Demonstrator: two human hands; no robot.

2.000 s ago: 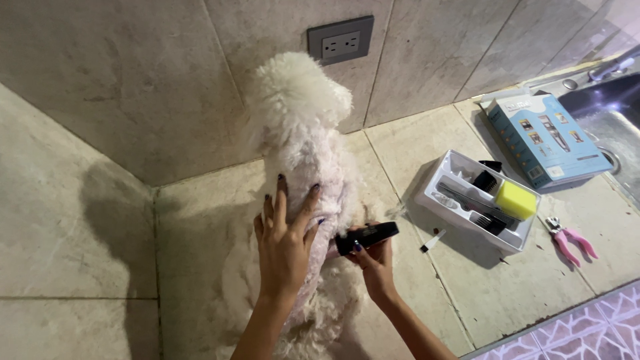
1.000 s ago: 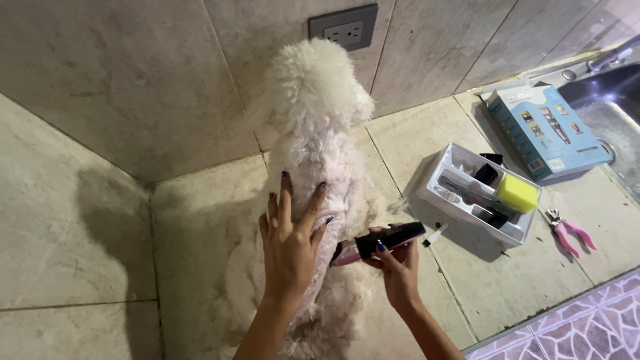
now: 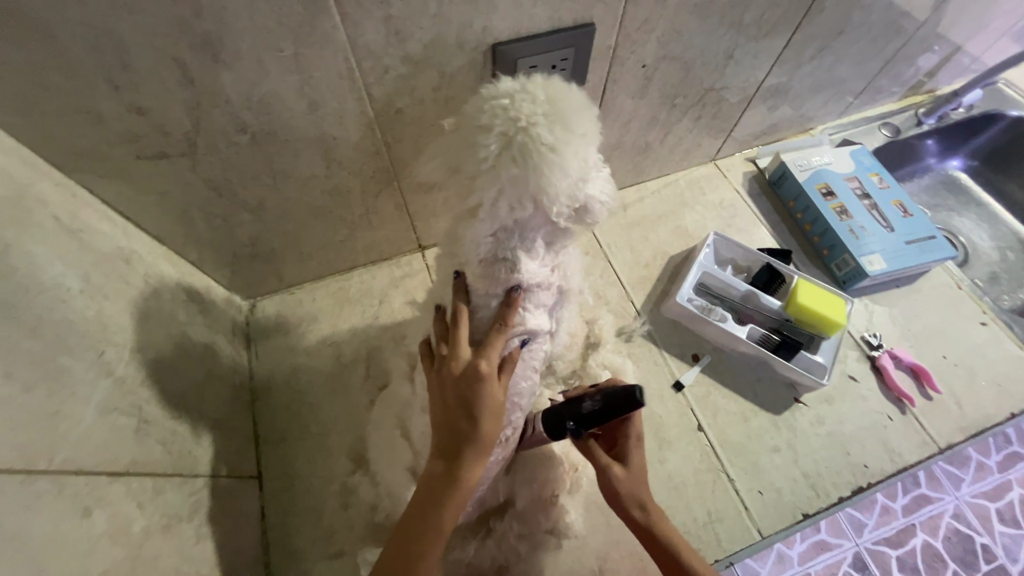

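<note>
A white curly-coated dog [image 3: 536,152] faces the tiled wall, its head fluffy and its back cut short. My left hand [image 3: 468,384] lies on its back with the fingers spread, pressing on the skin and holding no tool. My right hand [image 3: 612,436] grips a black and pink hair clipper [image 3: 592,412], whose head rests against the dog's right side near the rump. The blade is hidden against the coat. Loose white fur [image 3: 596,348] lies around the dog on the tiled counter.
To the right stands a white plastic tray [image 3: 680,300] with black guide combs and a yellow sponge [image 3: 816,307]. Near it are a small brush [image 3: 691,374], pink-handled nail clippers [image 3: 900,370], a blue box [image 3: 864,216] and a metal sink [image 3: 976,208]. A wall outlet [image 3: 546,60] is behind the dog's head.
The clipper has moved from beside the middle of the dog's back down toward its rump, still in my right hand. My left hand has stayed on the back.
</note>
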